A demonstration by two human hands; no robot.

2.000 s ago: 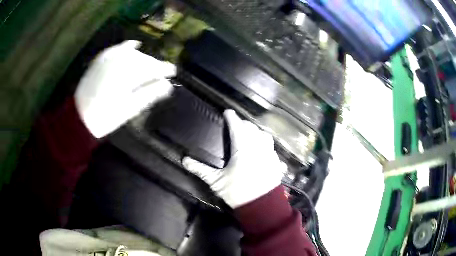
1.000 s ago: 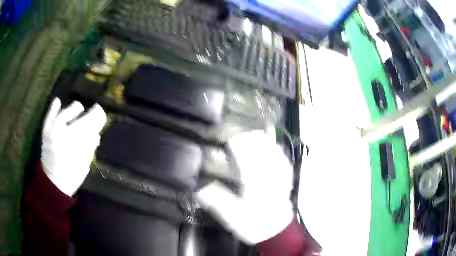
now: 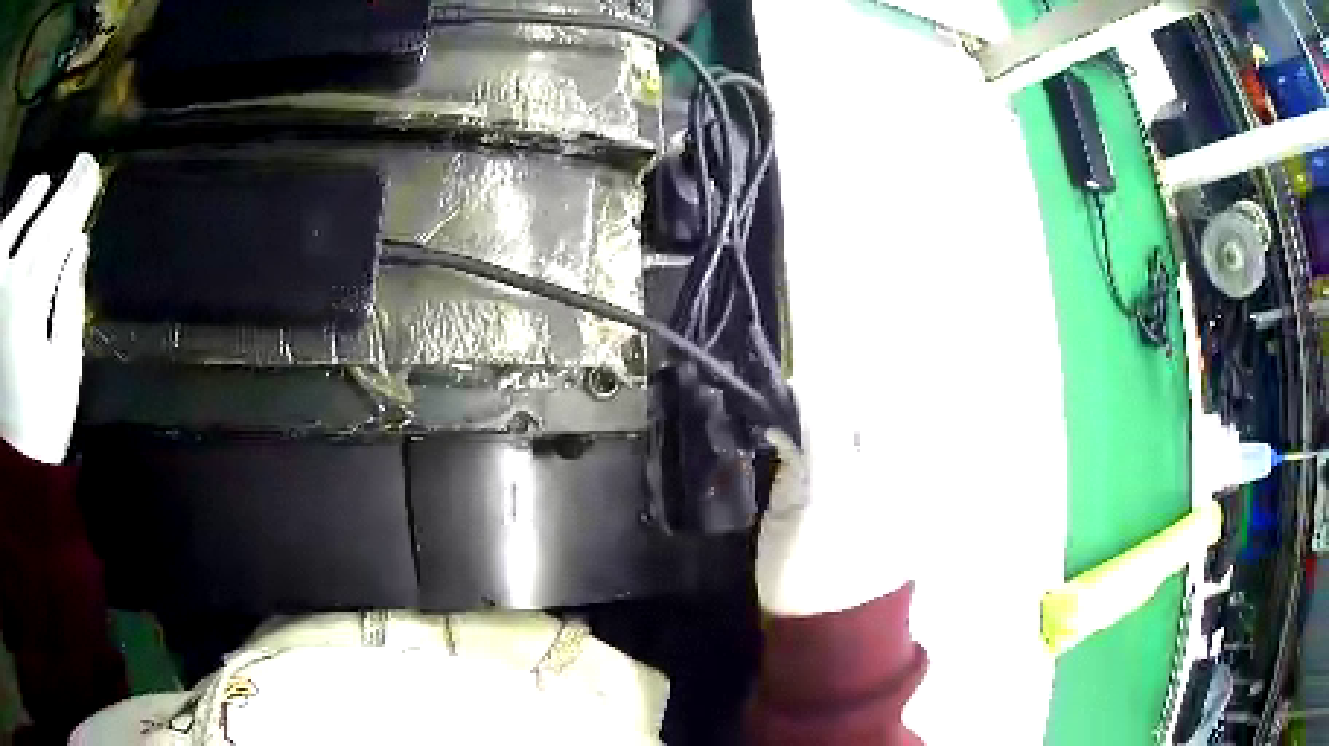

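A black power adapter (image 3: 233, 244) lies in the lower slot of the film-covered test fixture (image 3: 503, 262). A second adapter (image 3: 284, 41) lies in the upper slot. The lower adapter's output cable (image 3: 547, 287) runs right towards my right hand, past looped cords. My left gloved hand (image 3: 47, 313) is at the left edge, beside the lower adapter's left end, fingers apart and holding nothing visible. My right gloved hand (image 3: 831, 525) is closed on the cable's end beside the black test sockets (image 3: 710, 474); the plug is hidden and the glove blends into the bright board.
The white board (image 3: 918, 219) stands right of the fixture. Beyond it the green conveyor (image 3: 1006, 292) carries an adapter (image 3: 1079, 131) with its cord. A yellow-green strip (image 3: 1130, 579) and a pale bar (image 3: 1071, 37) cross the belt. My light-coloured clothing (image 3: 423, 685) shows at the bottom.
The view has shifted downward and right; keyboard and monitor are out of view. My right hand has moved from the fixture to the cable's end. My left hand stays at the adapter's left side.
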